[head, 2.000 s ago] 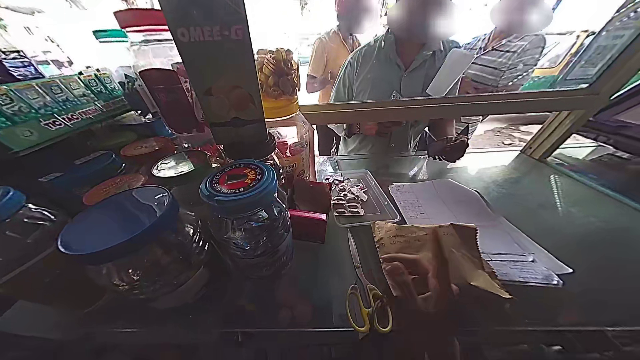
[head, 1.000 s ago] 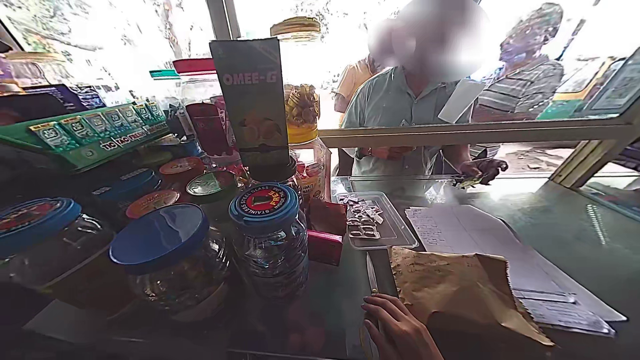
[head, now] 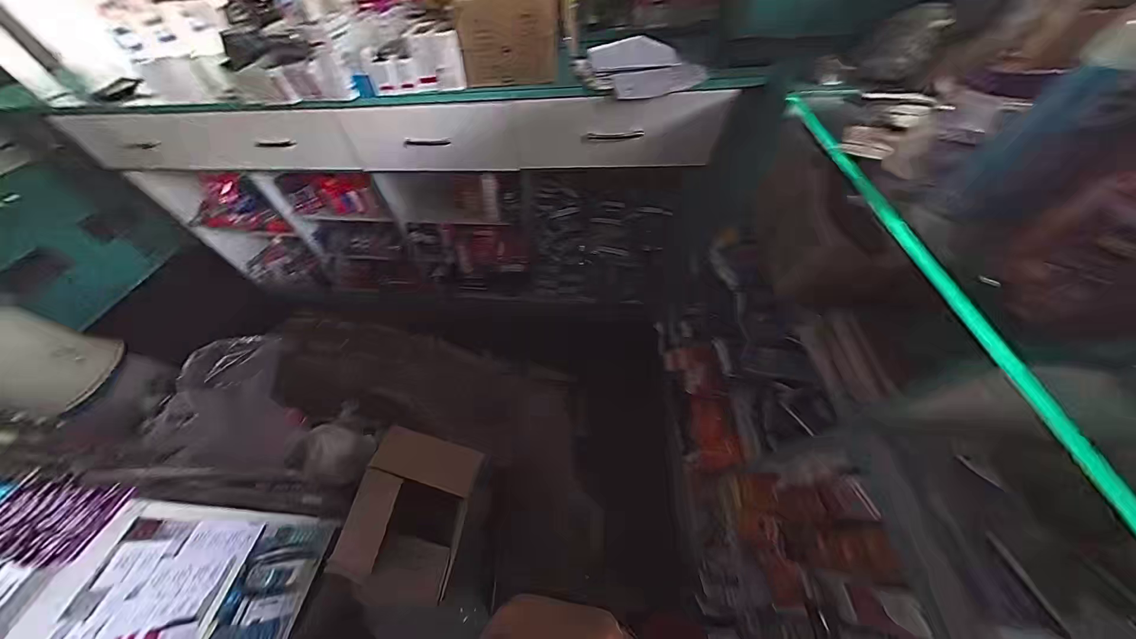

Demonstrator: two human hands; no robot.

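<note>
Neither my left hand nor my right hand can be made out in this blurred view. A cardboard box (head: pixel 417 524) with raised flaps stands low, left of the middle. Beside it, at the lower left, printed papers (head: pixel 169 568) lie on a white surface. A rounded brown shape (head: pixel 555 619) is cut off by the bottom edge; I cannot tell what it is. Plastic-wrapped goods (head: pixel 799 524) fill the lower right.
Across the back runs a counter with white drawers (head: pixel 426 138) over shelves of packets (head: pixel 333 195). A cardboard carton (head: pixel 506 43) and boxes stand on top. A bright green glass edge (head: pixel 967 311) slants along the right. Plastic bags (head: pixel 226 382) lie at the left.
The view has swung from the front counter to the shop's interior. Earlier, one hand moved from the brown paper to beside it, near the scissors; both are now out of view.
</note>
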